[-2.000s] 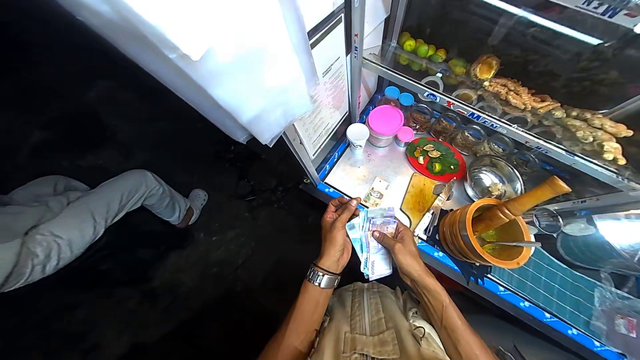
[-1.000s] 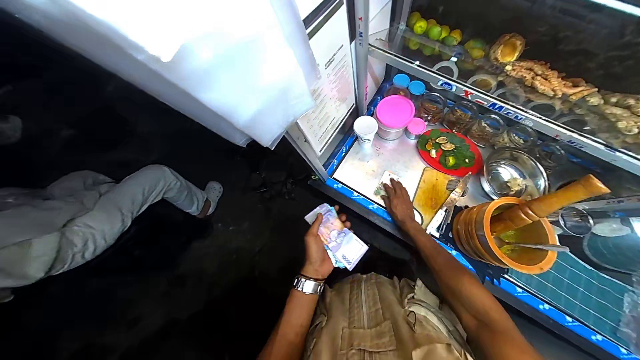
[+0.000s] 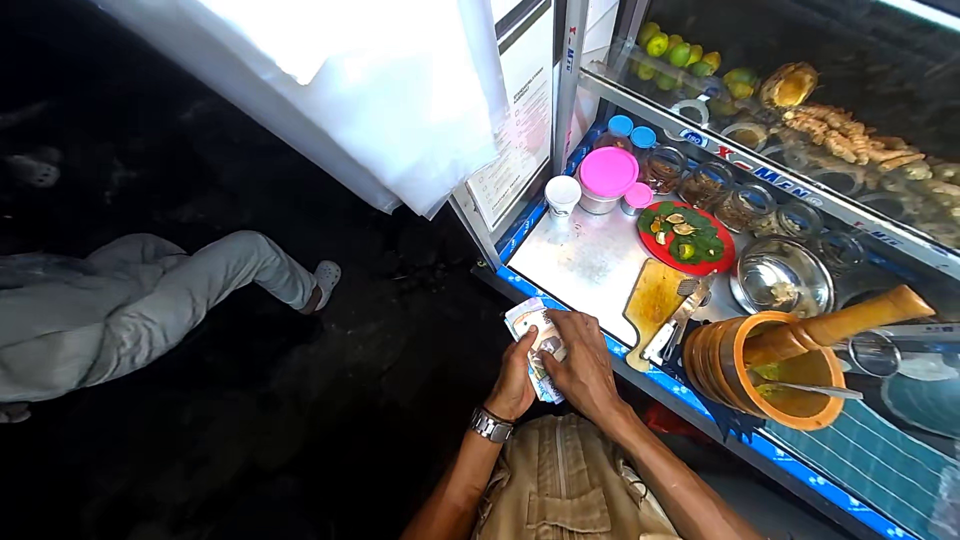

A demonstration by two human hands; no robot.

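A stack of banknotes (image 3: 546, 346) is held between both hands in front of my body. My left hand (image 3: 514, 377), with a metal watch at the wrist, grips the stack from the left, thumb on top. From the right, my right hand (image 3: 583, 364) has its fingers and thumb on the top note. Just beyond the hands lies the metal counter top (image 3: 581, 259). To their right are a wooden cutting board (image 3: 654, 301) with a knife (image 3: 679, 319) on its edge, and a large wooden mortar (image 3: 731, 367) holding a pestle (image 3: 840, 330) and a spoon.
A red plate (image 3: 726, 259) of leaves and cut fruit, a steel bowl (image 3: 817, 274), a pink-lidded tub (image 3: 608, 172), a white cup (image 3: 562, 193) and several glass jars stand on the counter. A glass shelf holds ginger and green fruit. A person's legs (image 3: 217, 289) are at the left.
My right hand has moved from the counter back to the banknotes in my left hand. The note that lay on the counter under it one second ago is no longer there.
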